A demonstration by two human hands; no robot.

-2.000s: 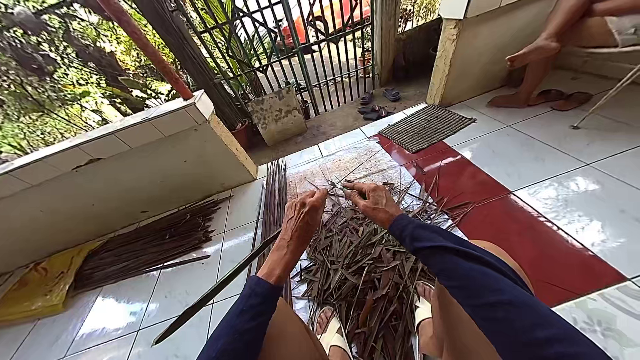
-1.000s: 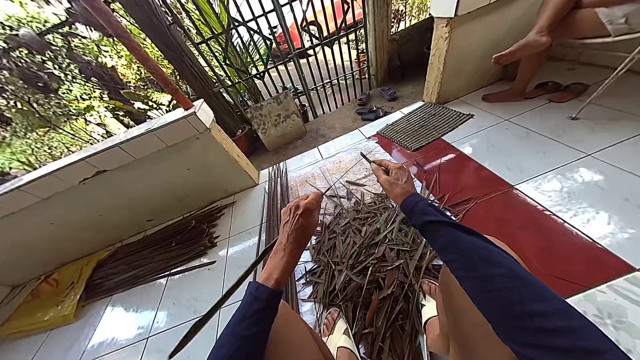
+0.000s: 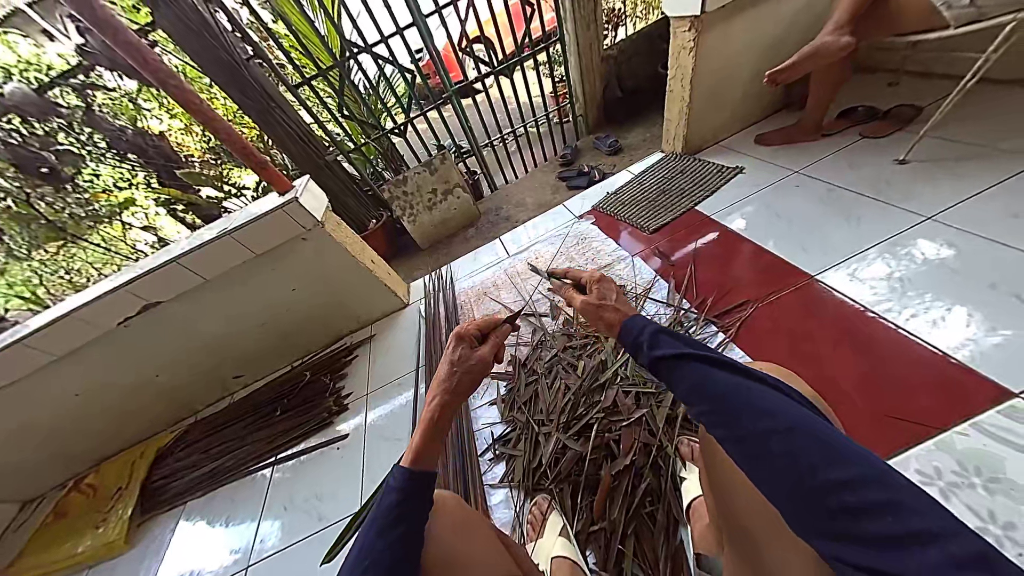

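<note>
My left hand is closed on a long narrow palm leaflet; its dark tip pokes out past my thumb, and its green end shows beside my left forearm. My right hand holds a small knife between thumb and fingers, up and to the right of my left hand. A thin strand seems to run between the hands. Below them, a heap of cut dry leaf pieces lies between my sandaled feet on a whitish sheet. A bundle of long thin strips lies along the sheet's left side.
Dark leaf strips lie by the low wall at left, partly on a yellow sack. A woven doormat is ahead, near slippers and a metal gate. Another person's bare feet show at upper right.
My hands were close together two seconds ago. My right hand has moved away to the right from my left, and the gap between them remains.
</note>
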